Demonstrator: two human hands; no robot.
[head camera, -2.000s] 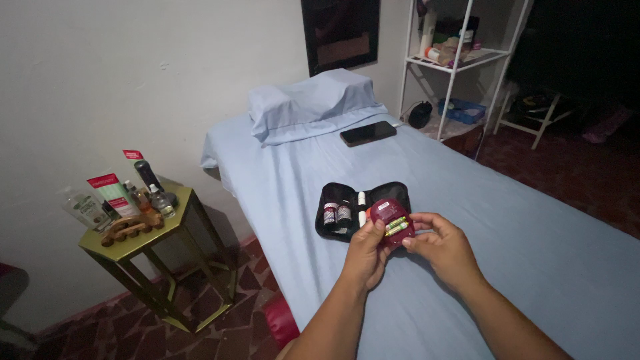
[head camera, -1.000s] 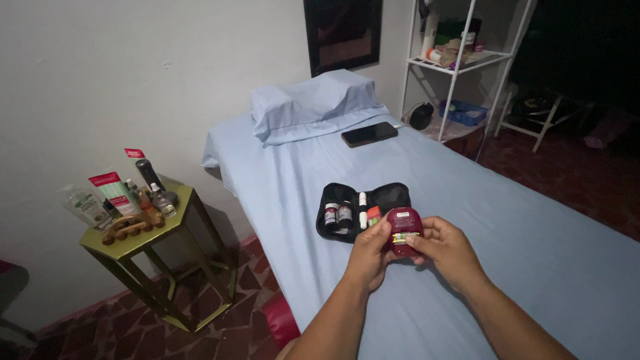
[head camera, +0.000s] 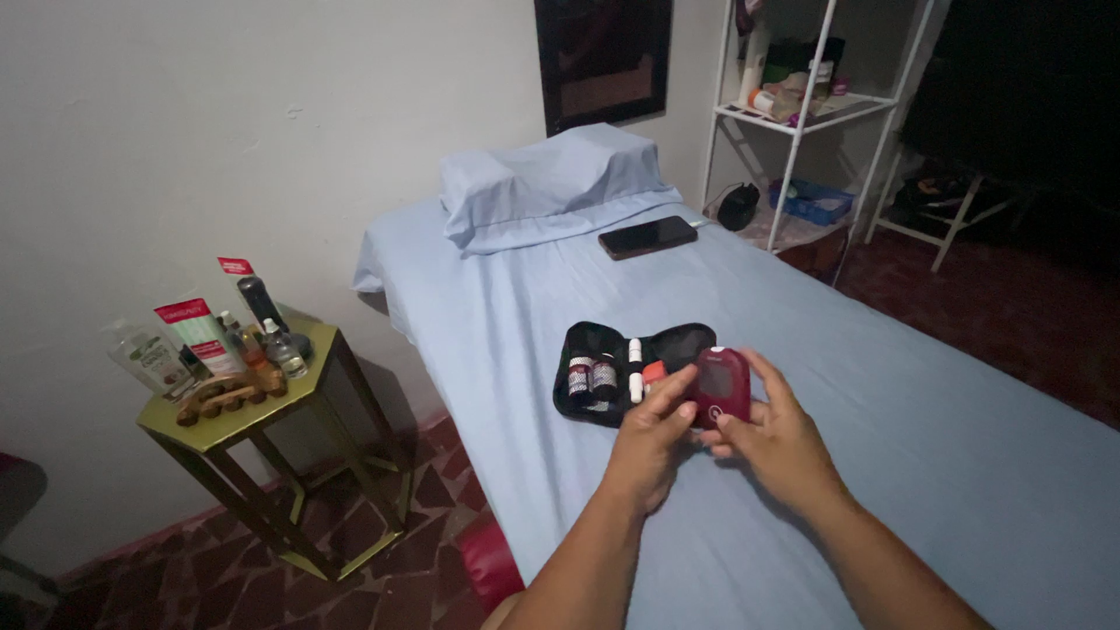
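Observation:
A dark red handheld meter, likely a blood glucose meter (head camera: 724, 385), is held upright between both hands, its small grey screen and round button facing me. My left hand (head camera: 652, 437) touches its left edge with the fingers. My right hand (head camera: 779, 437) grips its right side, the thumb near the button. Just beyond the hands, a black zippered case (head camera: 569, 346) lies unfolded on the blue sheet (head camera: 525, 350). It holds two small dark-capped vials (head camera: 591, 378), a white pen-like tube (head camera: 635, 369) and an orange-red item (head camera: 654, 374), partly hidden by my left hand.
A smartphone (head camera: 647, 237) with a cable lies near the sheet-covered pillow (head camera: 560, 185). At left, a gold side table (head camera: 210, 433) bears bottles, tubes and a wooden roller massager (head camera: 229, 395). A white metal shelf (head camera: 796, 131) stands behind the bed at right.
The red meter has been turned: earlier its battery side with green-yellow cells showed, and now its screen and button face me. My left hand's fingers have shifted to its left edge.

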